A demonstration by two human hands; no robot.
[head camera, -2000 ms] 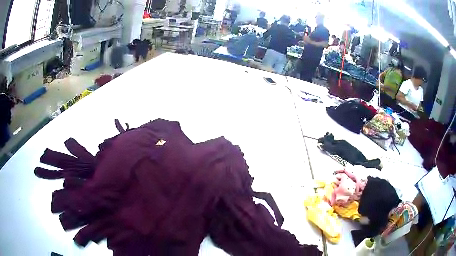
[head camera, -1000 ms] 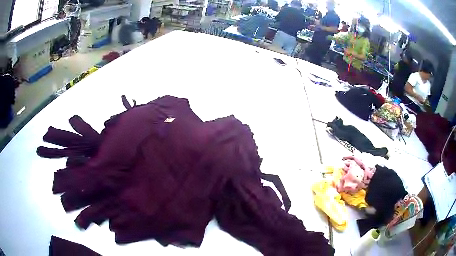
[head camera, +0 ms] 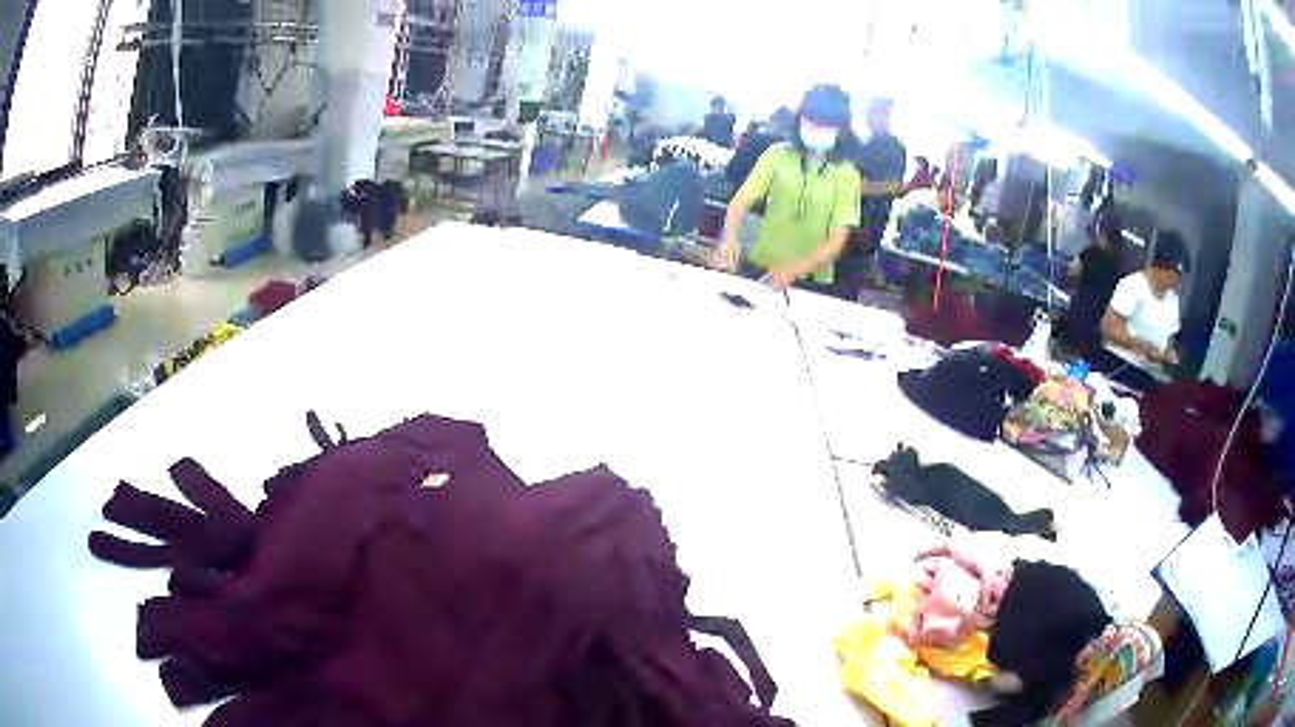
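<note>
A pile of dark maroon tops [head camera: 469, 597] lies on the white worktable [head camera: 597, 355], nearest in front of me. Several sleeves [head camera: 171, 526] fan out at its left like strips. A small gold ornament [head camera: 435, 482] shows near the top of the pile. A narrow maroon strip [head camera: 736, 648] sticks out at its right. The near part of the pile is cut off by the bottom edge. Neither of my hands is in the picture.
Right side: a yellow, pink and black fabric heap [head camera: 944, 618], a dark garment [head camera: 966, 490], a black heap [head camera: 969, 391], a patterned bundle [head camera: 1058, 422] and white paper [head camera: 1224, 582]. A person in green [head camera: 798, 206] stands at the table's far edge; another in white [head camera: 1145, 311] is farther right.
The view has tilted up, so the pile sits lower in the picture. The person in green has come to the table's far edge. The maroon piece at the bottom left is out of view.
</note>
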